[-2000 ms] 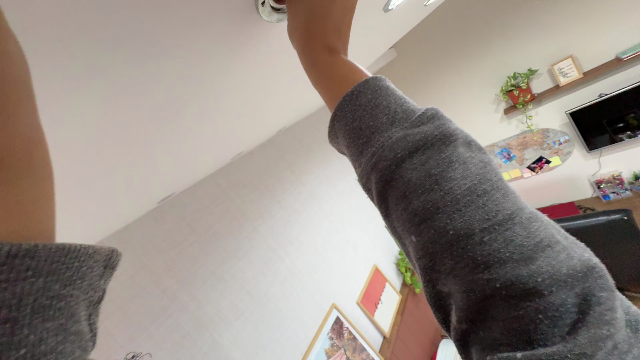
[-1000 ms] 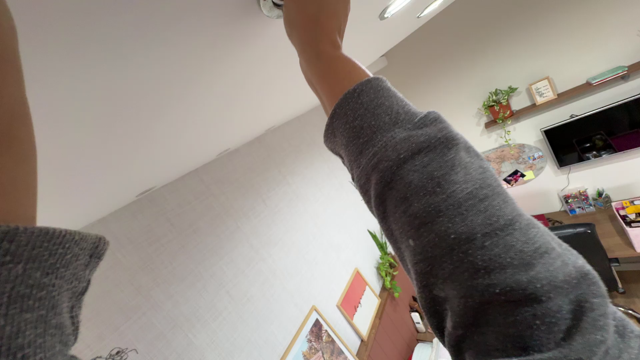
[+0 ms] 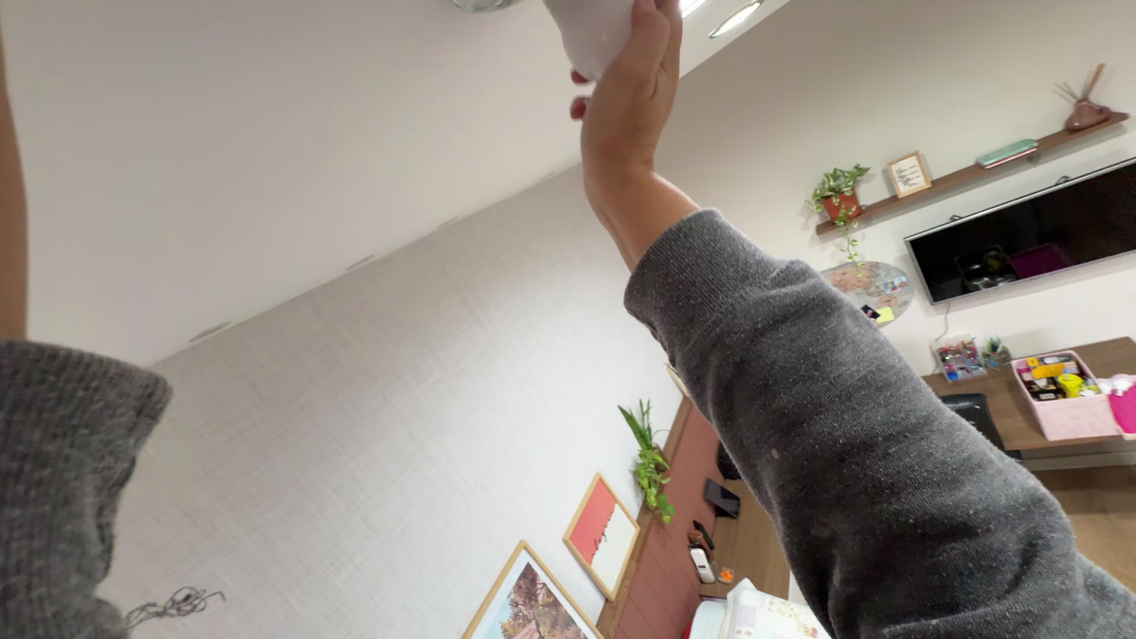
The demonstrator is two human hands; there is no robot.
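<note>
My right hand [image 3: 630, 106] is raised near the ceiling at the top centre, its fingers around a smooth white rounded object [image 3: 596, 31], perhaps a bulb or lamp cover; the frame edge cuts off its upper part. Left of it, a round glassy fixture [image 3: 484, 3] on the ceiling shows only its lower rim. At the left edge my left forearm reaches upward out of a grey knitted sleeve [image 3: 62, 461], and the left hand itself is outside the picture.
A wall shelf [image 3: 958, 177] holds a potted plant [image 3: 840, 197] and a small frame. Below it hang a television [image 3: 1029, 231] and an oval board [image 3: 874, 288]. A pink box [image 3: 1065, 399] stands on a desk. Framed pictures [image 3: 602, 535] lean at the left wall.
My right hand has come lower into view, and the white object is now visible in it. The view has shifted, showing more of the shelf and desk.
</note>
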